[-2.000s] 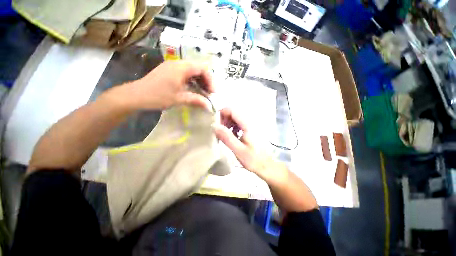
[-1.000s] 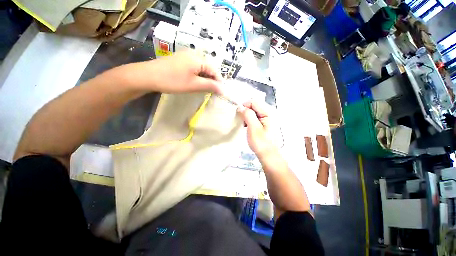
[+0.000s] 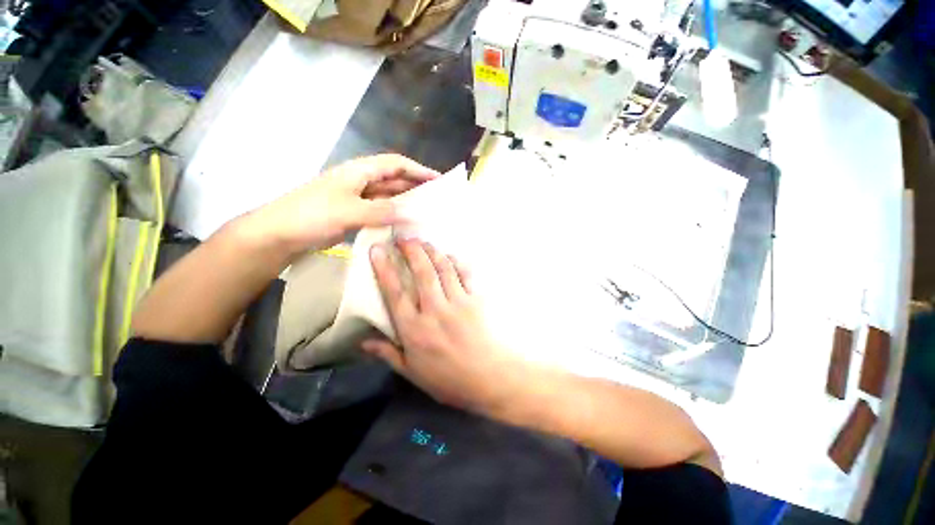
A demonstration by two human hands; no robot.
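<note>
A beige bag body (image 3: 361,297) hangs over the table's front edge, partly in my lap, with its upper part glared to white near the machine. My left hand (image 3: 354,200) holds its upper edge, with thumb and fingers closed around the cloth. My right hand (image 3: 436,318) lies on the bag with its fingers spread and pointing up, beside my left fingertips. I cannot tell if it grips the cloth. The white sewing machine head (image 3: 569,77), with a blue label and a red-yellow sticker, stands just beyond the hands.
Thread snips (image 3: 621,294) and a black cord (image 3: 707,326) lie right of the bag. Three red-brown leather patches (image 3: 873,359) lie at the table's right side. Beige bags with yellow lines (image 3: 62,267) are at the left. A cardboard box (image 3: 918,154) stands at the right edge.
The view has turned left. The bag has been drawn toward me and folded over, and its yellow seam is mostly hidden. My right hand has gone from pinching the edge to lying on the cloth.
</note>
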